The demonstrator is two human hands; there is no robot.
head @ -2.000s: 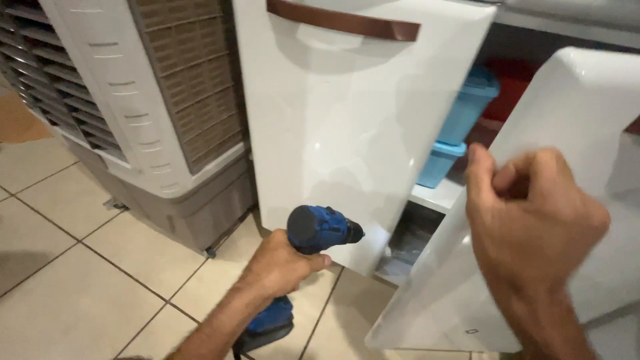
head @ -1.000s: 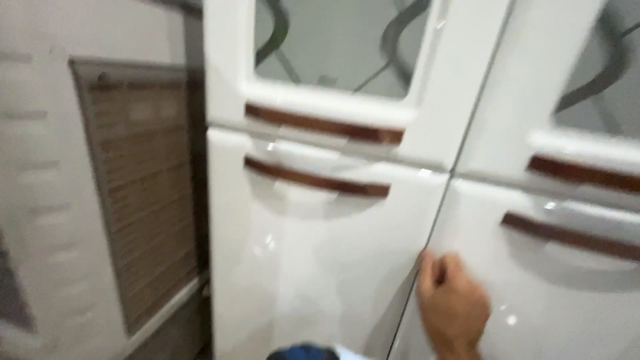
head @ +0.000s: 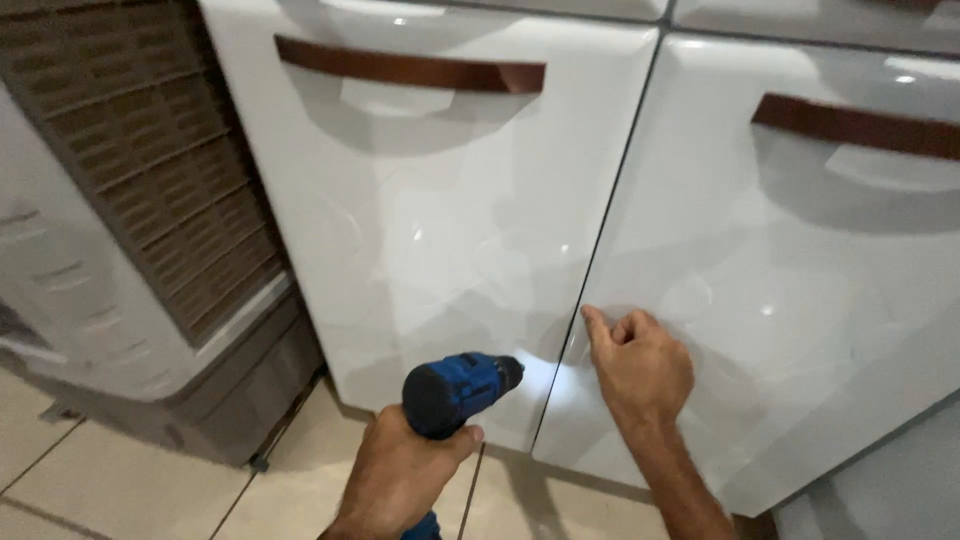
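Note:
My left hand (head: pixel 409 469) grips a blue and black cordless drill (head: pixel 461 390) by its handle, the chuck pointing right; its light falls on the bottom of the left cabinet door (head: pixel 450 225). My right hand (head: pixel 645 364) is at the right cabinet door (head: pixel 810 300), fingers curled and thumb tip by the narrow gap between the doors. Whether it holds something small between the fingers cannot be told. Both glossy white doors are closed, and each has a curved brown handle: the left handle (head: pixel 412 69) and the right handle (head: pixel 862 129).
An evaporative air cooler (head: pixel 150 172) with a brown grille stands close on the left, a caster (head: pixel 259 463) at its base. Beige floor tiles (head: pixel 127 480) run below the cabinet. A pale grey surface (head: pixel 885 465) borders the lower right.
Two seconds ago both lower doors stood ajar, with blue containers visible inside; now they are closed. The view swung up to the upper doors and back down. The drill stays in my left hand.

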